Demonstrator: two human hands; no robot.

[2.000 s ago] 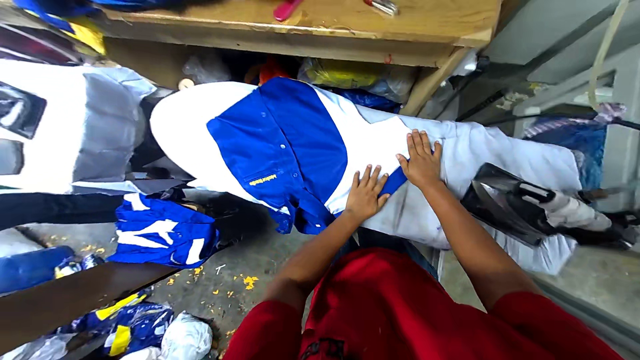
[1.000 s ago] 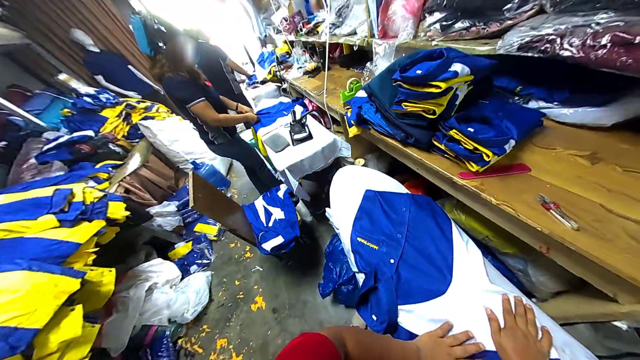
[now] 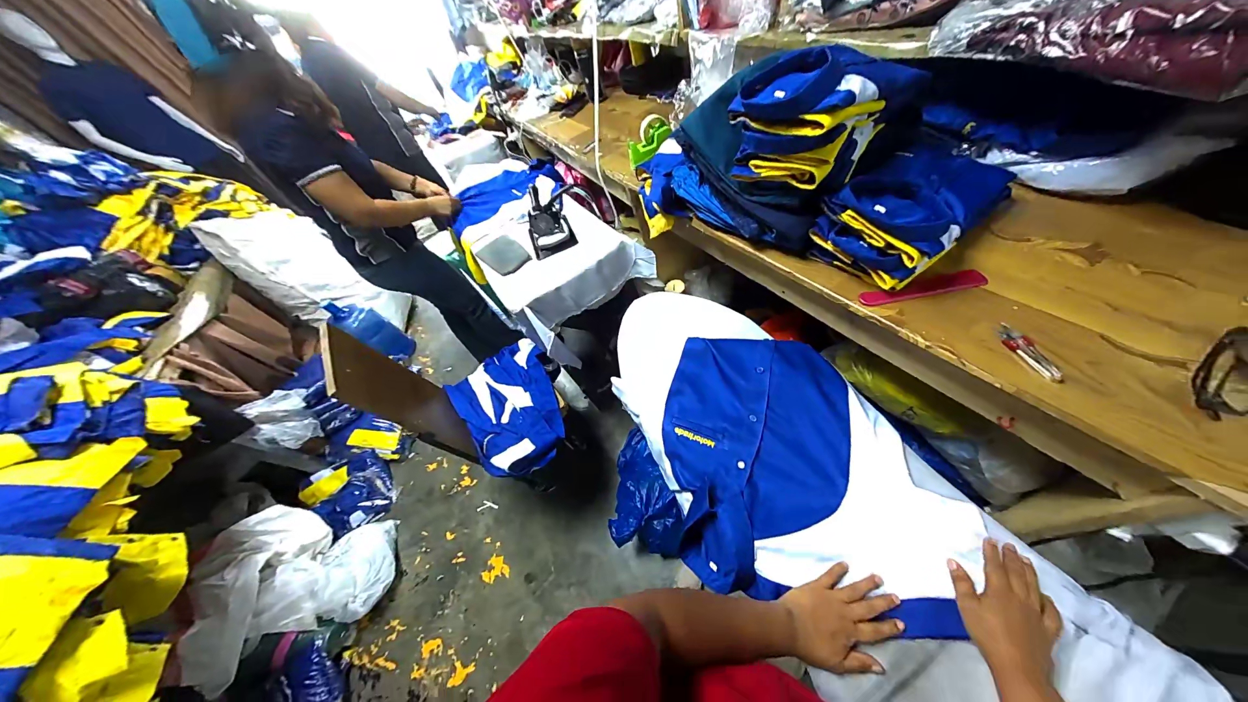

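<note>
A blue and white shirt (image 3: pixel 799 429) lies spread on a white-covered ironing board (image 3: pixel 673 307), its buttoned front facing up. My left hand (image 3: pixel 840 616) rests flat with fingers spread, at the left end of the shirt's blue bottom band. On the right end of that band lies my right hand (image 3: pixel 1009 604), palm down, fingers slightly apart. Neither hand grips anything. Part of a blue sleeve (image 3: pixel 720 536) hangs at the board's left edge. Yellow lettering marks the shirt's chest.
A wooden workbench (image 3: pixel 1072 292) along the right holds folded shirts (image 3: pixel 809 127), a red strip (image 3: pixel 923 288) and thread snips (image 3: pixel 1031 353). Two people stand at another covered board bearing an iron (image 3: pixel 549 229). Blue and yellow garments (image 3: pixel 68 487) are heaped at left; bags and scraps lie on the floor.
The view has swung widely from the board toward the room and workbench. Both hands still rest flat at the shirt's lower end, as in the earlier frames.
</note>
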